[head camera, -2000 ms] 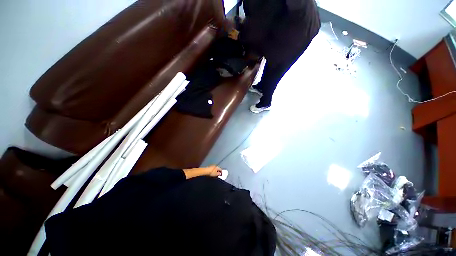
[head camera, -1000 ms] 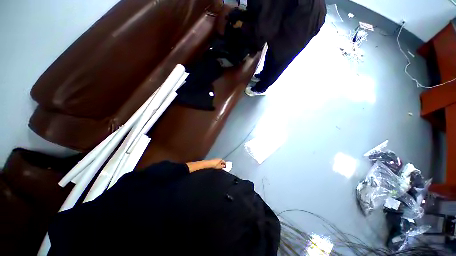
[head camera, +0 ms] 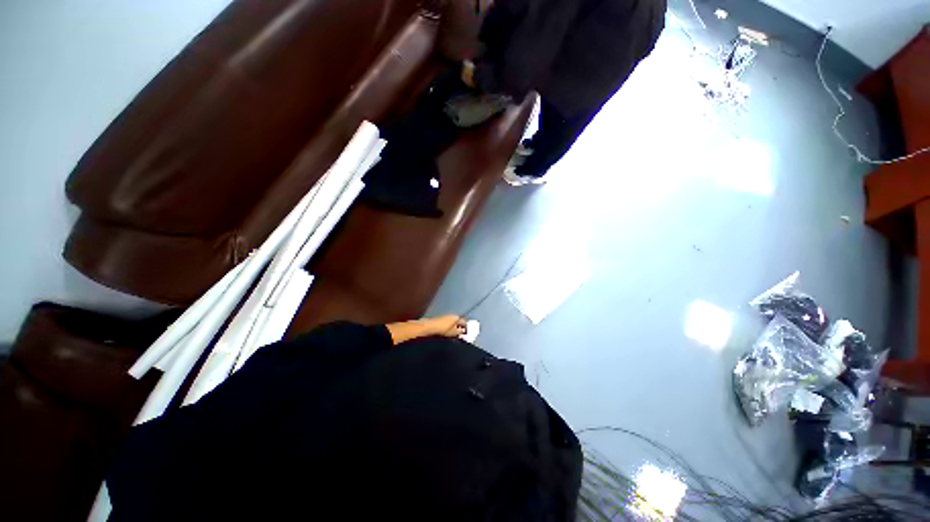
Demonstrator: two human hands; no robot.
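My left hand (head camera: 445,326), small in the picture, reaches out from a black sleeve with its fingers closed on a small white item (head camera: 470,330). What the item is, I cannot tell. My right hand is not in view. Several long white paper rolls (head camera: 296,226) lie slanting across the brown leather sofa. Their lower ends pass behind my black sleeve, and I cannot tell whether my arm presses on them. A black garment (head camera: 408,188) with a small white spot lies on the seat beyond the rolls' upper ends.
A person in dark clothes (head camera: 571,61) bends over the sofa (head camera: 235,112), near a greyish-green cloth (head camera: 475,108). Clear plastic bags (head camera: 785,362) with dark contents, a white sheet (head camera: 548,290) and thin dark strands (head camera: 653,464) lie on the floor. Reddish-brown furniture (head camera: 902,138) stands at right.
The view has shifted slightly. The person's hand has moved at the sofa, and the greyish-green cloth shows more. My left hand keeps its hold on the white item.
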